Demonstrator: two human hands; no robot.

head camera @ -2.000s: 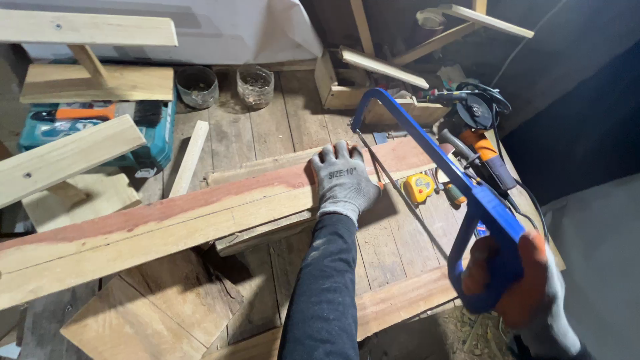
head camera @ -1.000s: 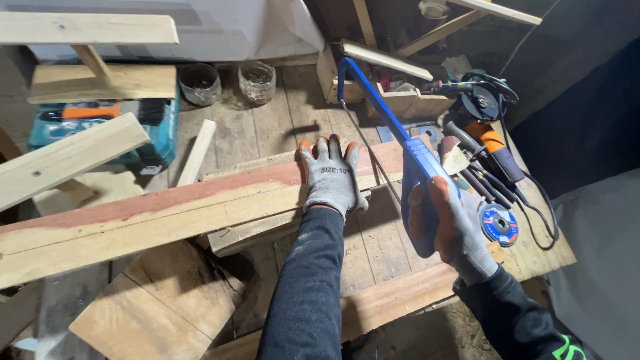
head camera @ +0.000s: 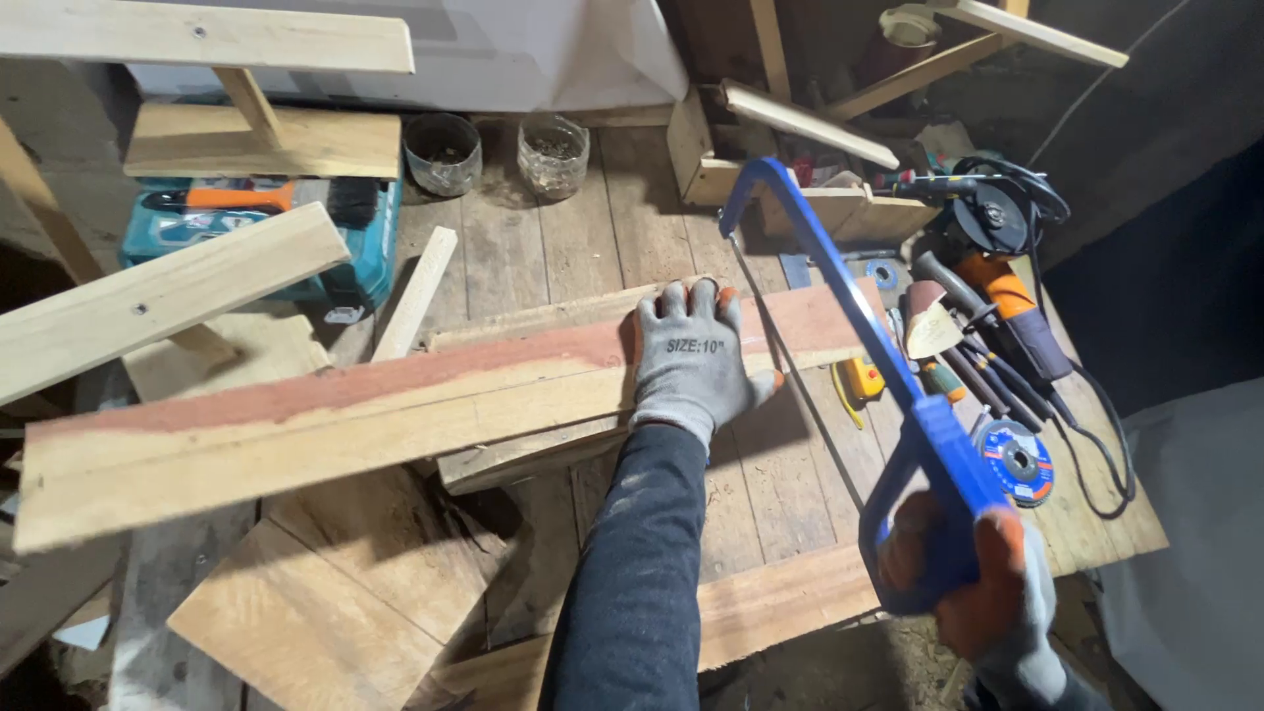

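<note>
A long wooden board [head camera: 346, 405], reddish along its far edge and marked with a pencil line, lies across a shorter board [head camera: 523, 454] on the workbench. My left hand [head camera: 693, 355], in a grey glove with orange fingertips, presses flat on the long board near its right end. Gloved too, my right hand [head camera: 973, 583] is closed around the handle of a blue-framed hacksaw [head camera: 839, 267]. The saw's blade crosses the board just right of my left hand; whether its teeth are in the wood I cannot tell.
Angle grinders [head camera: 1007, 296], a flap disc [head camera: 1014, 462] and a yellow tape measure [head camera: 862, 378] lie at the right. Two cut plastic cups [head camera: 553, 158] stand at the back. A teal toolbox [head camera: 360, 257] carries a brush [head camera: 286, 196]; wooden pieces [head camera: 178, 296] jut in at the left.
The hacksaw and my right hand have moved toward the near edge since one second ago. My left hand's fingers, spread then, are now closer together on the board.
</note>
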